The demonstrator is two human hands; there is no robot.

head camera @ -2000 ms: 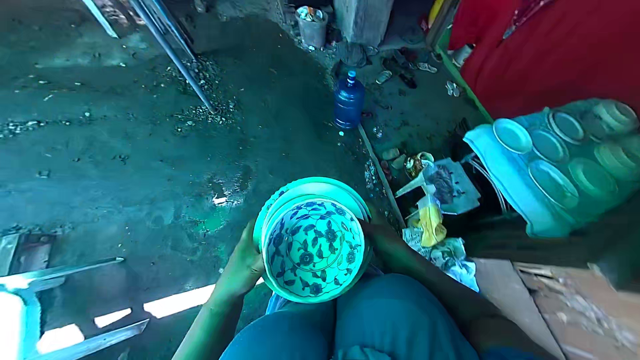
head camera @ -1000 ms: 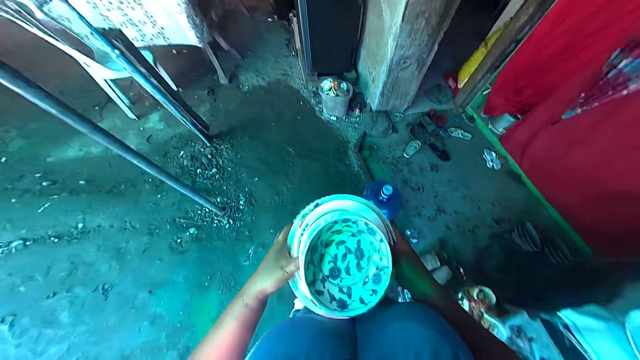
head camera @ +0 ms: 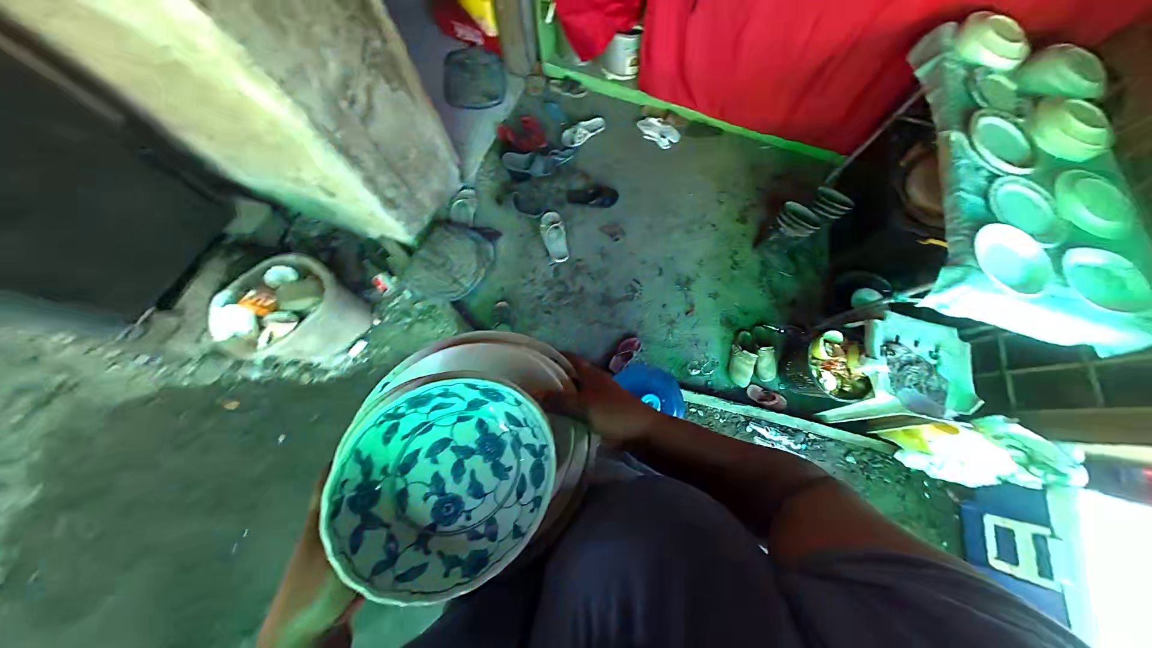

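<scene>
A stack of bowls is held between both hands above the lap. Its top bowl [head camera: 441, 490] is pale with a dark flower and leaf pattern inside and a scalloped rim. My left hand [head camera: 315, 585] supports the stack's lower left side, its fingers mostly hidden behind the bowl. My right hand [head camera: 598, 396] grips the far right side of the stack, around the rims of the lower bowls. How many bowls are under the top one cannot be told.
A blue water bottle [head camera: 650, 389] stands beyond my right hand. At the left is a bucket of refuse [head camera: 337, 315], near a concrete pillar [head camera: 360, 117]. Sandals [head camera: 554, 237] lie on the floor. Several bowls and plates [head camera: 1013, 257] rest on a cloth-covered table at the right.
The view has swung strongly to the right, bringing the table of bowls back into sight. The stack stays in both hands, now tilted toward the left.
</scene>
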